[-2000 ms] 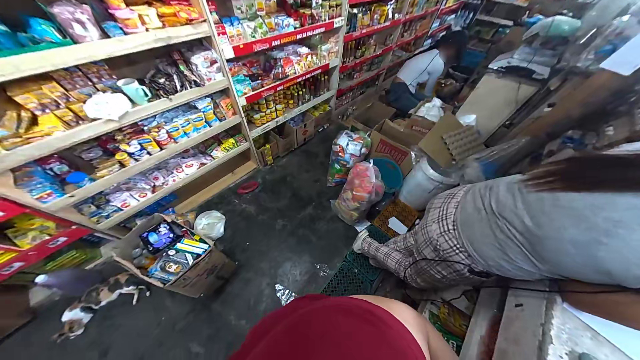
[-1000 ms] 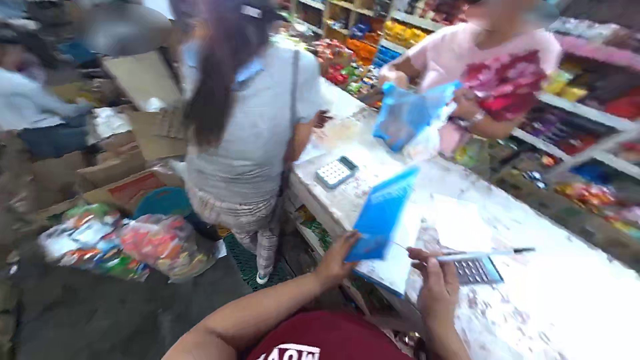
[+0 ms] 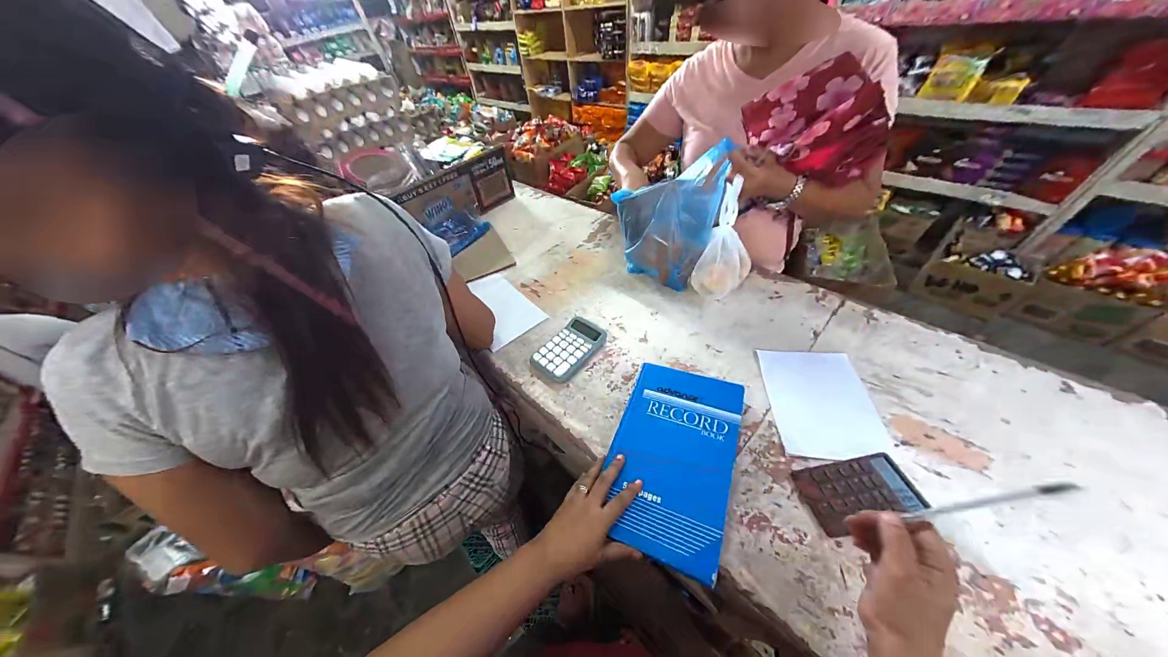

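Note:
A blue record book (image 3: 680,465) lies closed on the worn, white-painted counter (image 3: 1013,401). My left hand (image 3: 593,516) rests with spread fingers on the book's lower left part. At the lower right, my right hand (image 3: 903,579) holds a slim pen (image 3: 995,499) between thumb and fingers, its far end pointing right. Just beyond that hand lies a dark calculator (image 3: 858,488), partly under the pen hand's reach. A white sheet of paper (image 3: 821,401) is beside the book, above the dark calculator. Left of the book's top is a grey calculator with white keys (image 3: 568,349).
A person in a grey shirt (image 3: 365,411) stands close at left. Across the counter, a person in pink (image 3: 721,100) holds a blue plastic bag (image 3: 671,219) and a knotted clear bag (image 3: 723,260). Another paper (image 3: 509,310) and a display box (image 3: 461,219) sit near the far left edge.
The blue book, held tilted up by my left hand a second ago, now lies flat on the counter. My view has swung from the shop floor to the counter.

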